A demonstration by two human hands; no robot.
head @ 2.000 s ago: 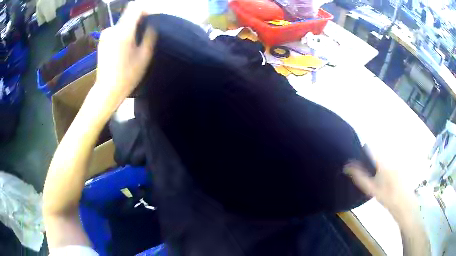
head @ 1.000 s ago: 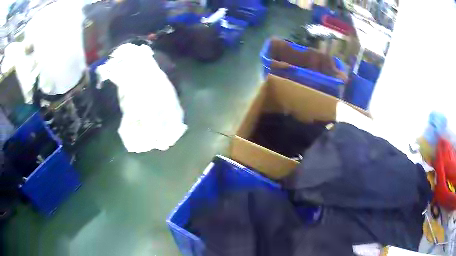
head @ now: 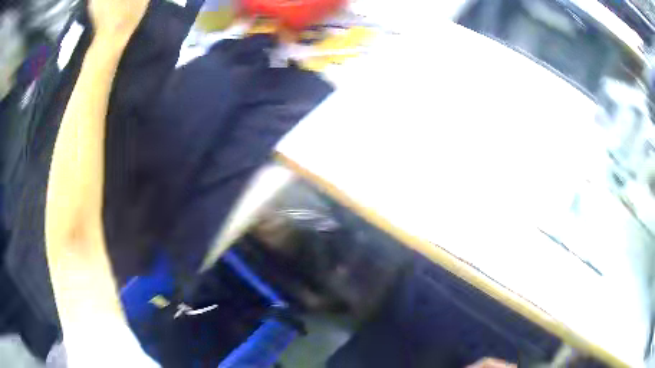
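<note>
Black garments (head: 208,108) hang over the left end of the white table and down its side, blurred. My left forearm reaches up across the dark cloth on the left. My left hand (head: 118,13) is cut off by the top edge, over the cloth, and its fingers are hidden. Of my right hand (head: 492,363) only a small piece shows at the bottom edge, below the table's front edge. Whether either hand holds anything cannot be seen.
The white table (head: 460,136) has a wood-coloured front edge running diagonally. A red basket (head: 291,11) and yellow scraps (head: 337,49) lie at its far left. A blue bin (head: 262,343) stands below, with dark contents. A small thin dark line (head: 571,250) lies on the table at right.
The view has swung back from the floor and bins to the table. My left arm is in view again, reaching up at the left. The spread black garment between my hands two seconds ago is gone from there.
</note>
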